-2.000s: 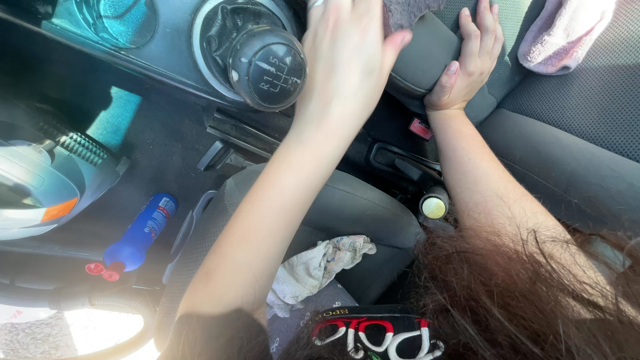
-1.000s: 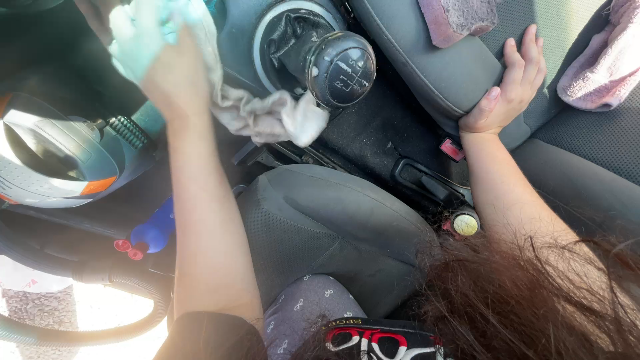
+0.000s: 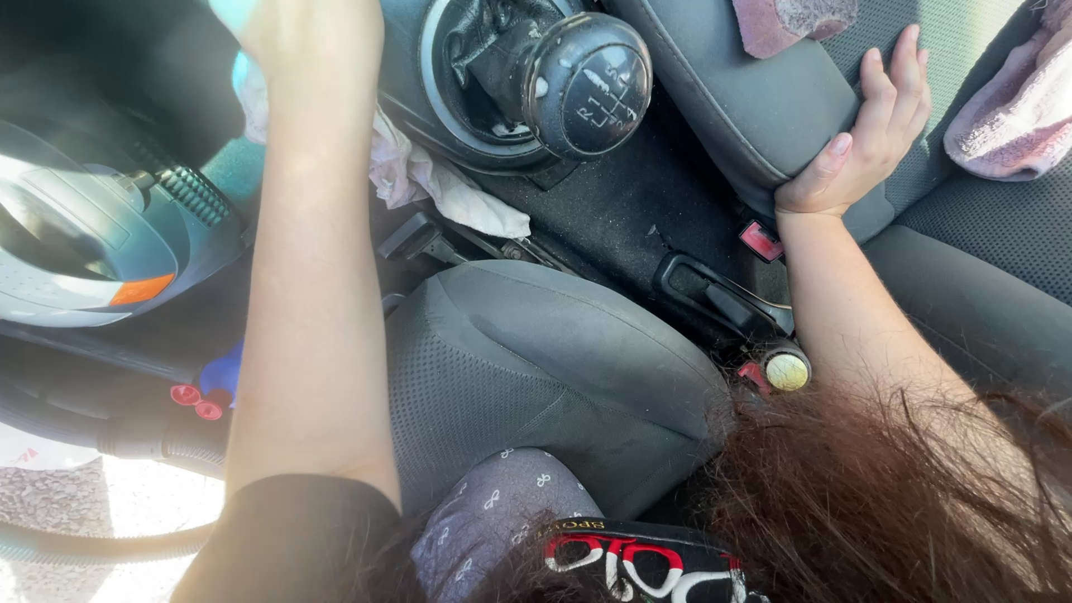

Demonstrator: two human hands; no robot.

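At the top left, my left hand (image 3: pixel 297 33) is closed on a thin whitish-pink cloth (image 3: pixel 461 197); the fingers are beyond the frame edge or lost in glare. The cloth's loose end trails right, below the gear lever's surround. Just right of that hand stands the gear lever knob (image 3: pixel 591 86), black and worn, with its boot in a grey ring. My right hand (image 3: pixel 871 134) lies flat with fingers spread on the edge of the grey passenger seat (image 3: pixel 754 109), holding nothing. A pink fluffy cloth (image 3: pixel 1013 109) lies to its right, and a pink-grey one (image 3: pixel 791 25) above it.
The handbrake lever (image 3: pixel 720 297) and a red seat-belt buckle (image 3: pixel 761 241) sit between the seats. The near seat (image 3: pixel 544 368) fills the middle. At left are a grey-white appliance with an orange part (image 3: pixel 92 234), a blue bottle (image 3: pixel 219 377) and a ribbed hose (image 3: pixel 159 440).
Two seconds ago my left hand was by the gear knob, while a whitish cloth lay on the near seat or lap. It moved left and took hold of a cloth. My right hand stays on the seat.
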